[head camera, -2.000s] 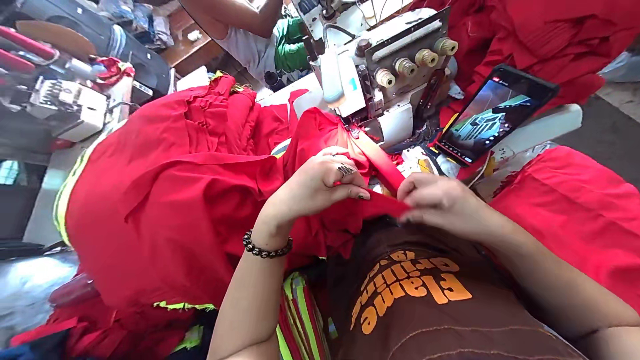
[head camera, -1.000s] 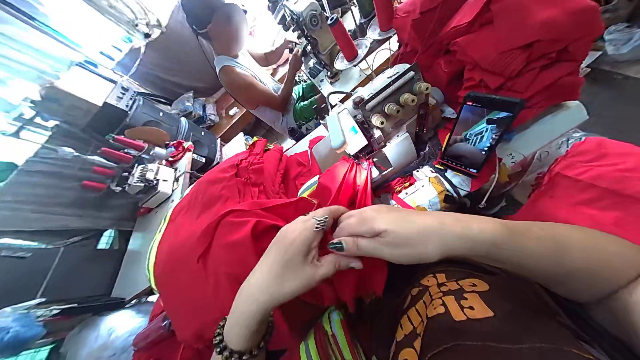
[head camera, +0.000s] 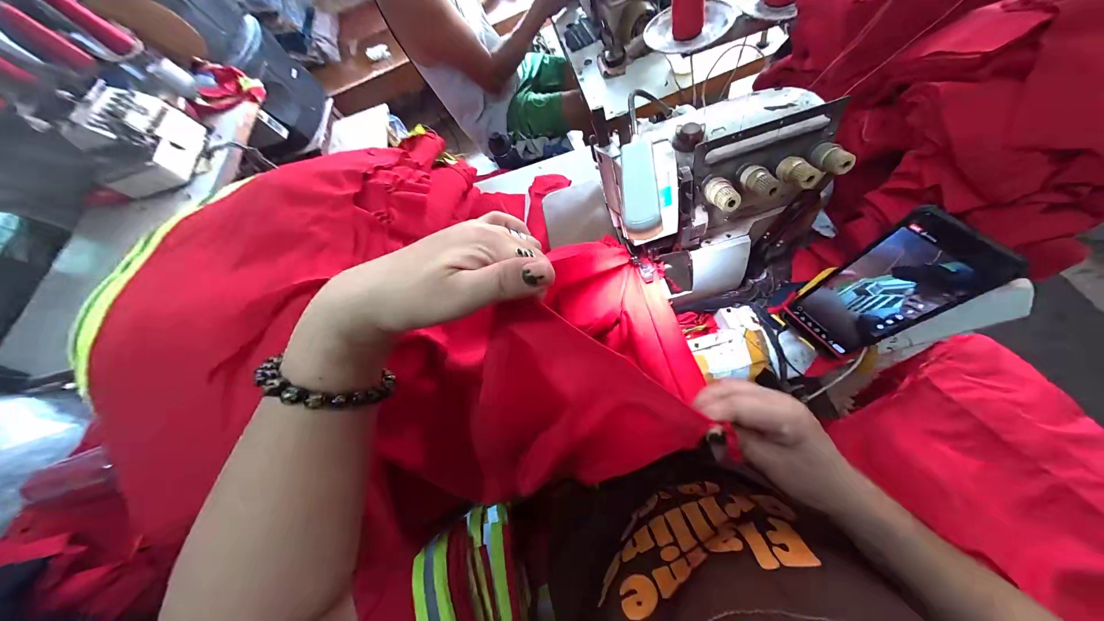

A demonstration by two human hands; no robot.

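Observation:
Red fabric (head camera: 586, 388) is stretched between my two hands in front of an overlock sewing machine (head camera: 742, 164). My left hand (head camera: 457, 276), with a beaded bracelet at its wrist, grips the cloth's upper edge; its thumb lies on top. Lower right, my right hand (head camera: 768, 431) pinches the edge of the same cloth near my brown shirt. A folded strip of the fabric runs up to the machine's presser foot (head camera: 642, 263), where a lamp lights it. The needle itself is too small to make out.
A phone (head camera: 906, 280) with a lit screen leans right of the machine. Red cloth piles (head camera: 975, 129) lie behind it and at the right. Yellow-green striped bands (head camera: 466, 565) hang by my lap. Another person (head camera: 474, 60) sits at a machine beyond. A thread cone (head camera: 687, 19) stands at the back.
My hands were together on the cloth a second ago; they are now apart, the right one lower and to the right, with the cloth spread between them. The view has shifted.

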